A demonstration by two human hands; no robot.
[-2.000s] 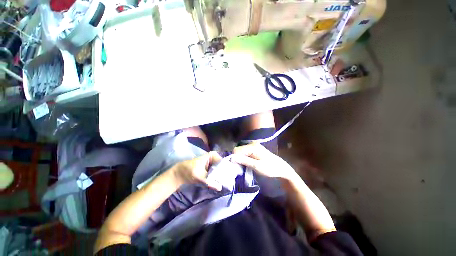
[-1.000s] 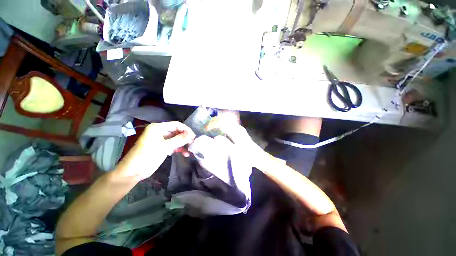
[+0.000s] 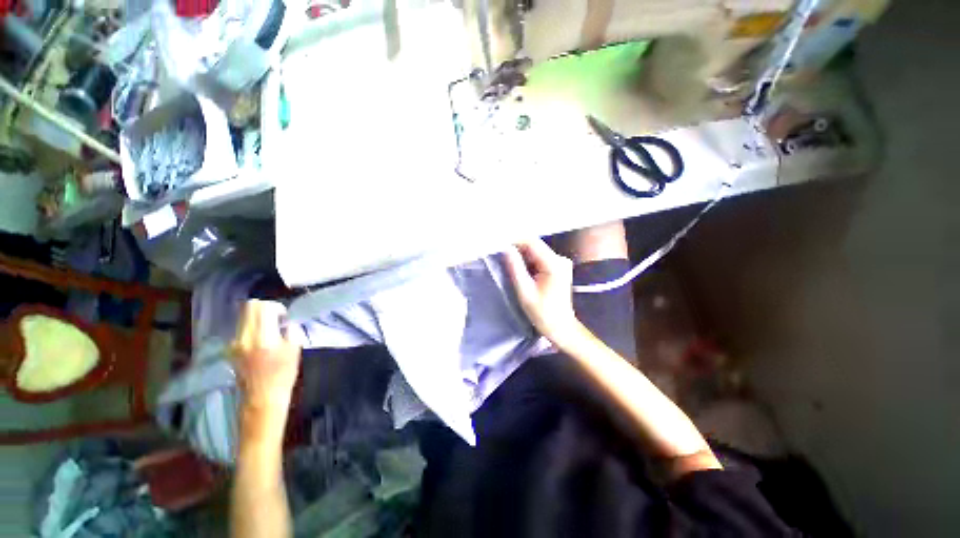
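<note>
A light grey-lavender garment piece is stretched between my hands at the front edge of the white machine table, and a pale pointed flap of it hangs over my lap. My left hand grips its left end, beyond the table's left front corner. My right hand holds its right end just below the table edge. The cloth's upper strip lies along the table edge; whether it rests on the table top is overexposed and hard to tell.
Black scissors lie on the table right of the needle area. The sewing machine stands behind. A tray of small grey parts is at left. A white strip hangs off the edge. A wooden chair stands at lower left.
My hands have moved apart, the left one outward to the left, and the bunched cloth is now spread between them along the table edge. The camera view has shifted.
</note>
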